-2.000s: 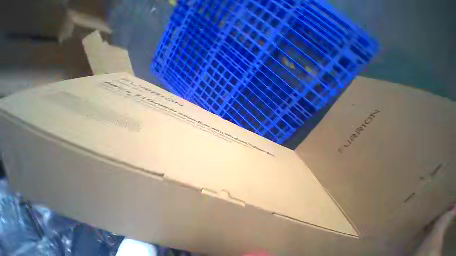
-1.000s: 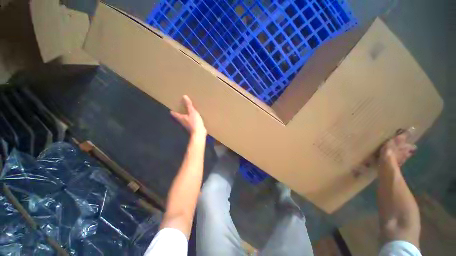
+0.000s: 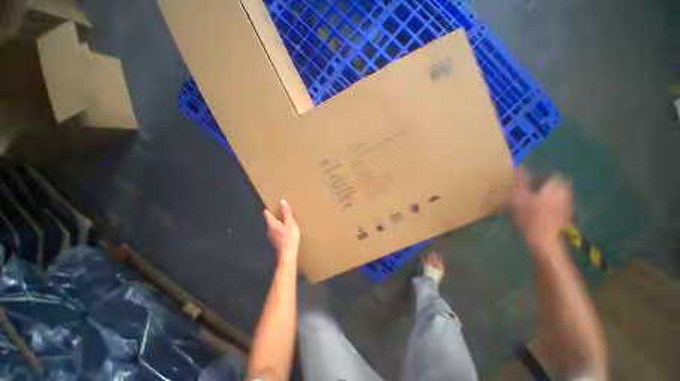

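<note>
A large brown L-shaped carton (image 3: 388, 156) lies flat over the blue plastic pallet (image 3: 529, 111), its narrow arm running to the upper left and its wide end toward me. Printed text and a row of black symbols show on its top face. My left hand (image 3: 283, 232) is on the carton's near left edge, thumb up against the side. My right hand (image 3: 543, 207) is blurred at the carton's right corner, fingers apart; whether it touches the corner is hard to tell. Whether the carton rests fully on the pallet is also unclear.
Open scrap boxes (image 3: 86, 78) lie at the upper left. Film-wrapped dark stock (image 3: 82, 320) with a timber edge (image 3: 171, 294) stands at the lower left. Black-and-yellow tape (image 3: 587, 248) marks the floor at right. My legs (image 3: 440, 335) are close below the carton.
The carton has turned and moved left, now flat over the pallet with its symbols showing. My right hand has shifted to the carton's right corner and its fingers have opened.
</note>
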